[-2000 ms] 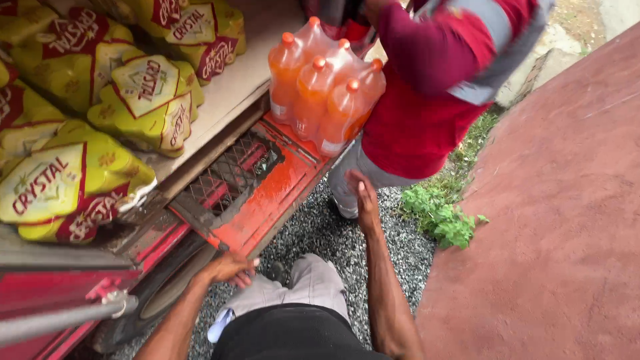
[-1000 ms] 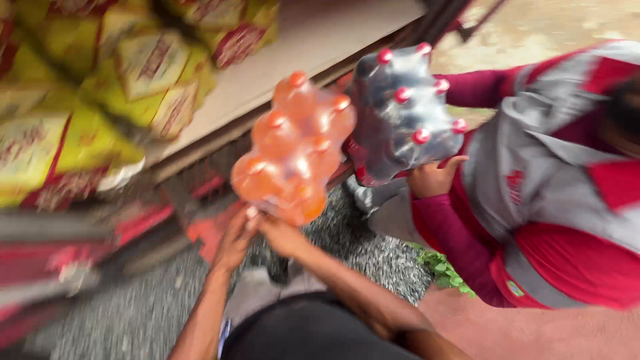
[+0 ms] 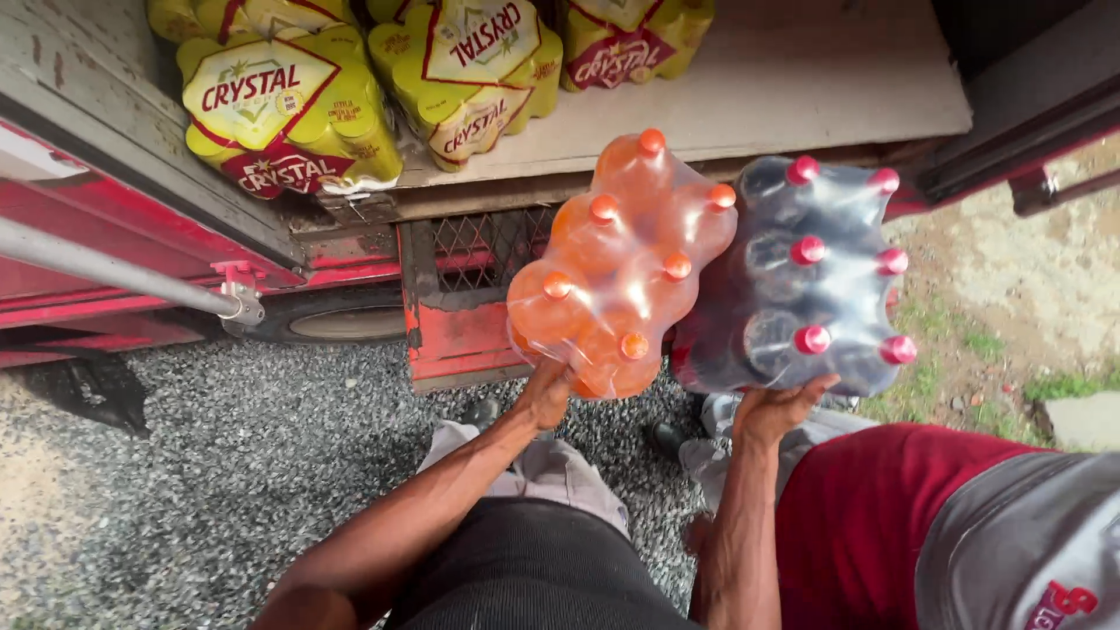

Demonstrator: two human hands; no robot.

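A shrink-wrapped pack of orange soda bottles stands on the red step of the truck, tilted a little. My left hand is at its lower edge, fingers on the film. Against its right side is a shrink-wrapped pack of dark soda bottles with red caps. My right hand touches the near side of that dark pack, palm against the bottles; its fingers are partly hidden. Whether either hand bears weight cannot be told.
Yellow packs of beer cans sit on the truck's wooden bed. A person in a red and grey shirt stands close at my right. A metal bar and a tire are at left, above gravel.
The view has swung. My hands were together at the orange pack; now my right hand is on the dark pack. The co-worker's hand, earlier on the dark pack, no longer shows there.
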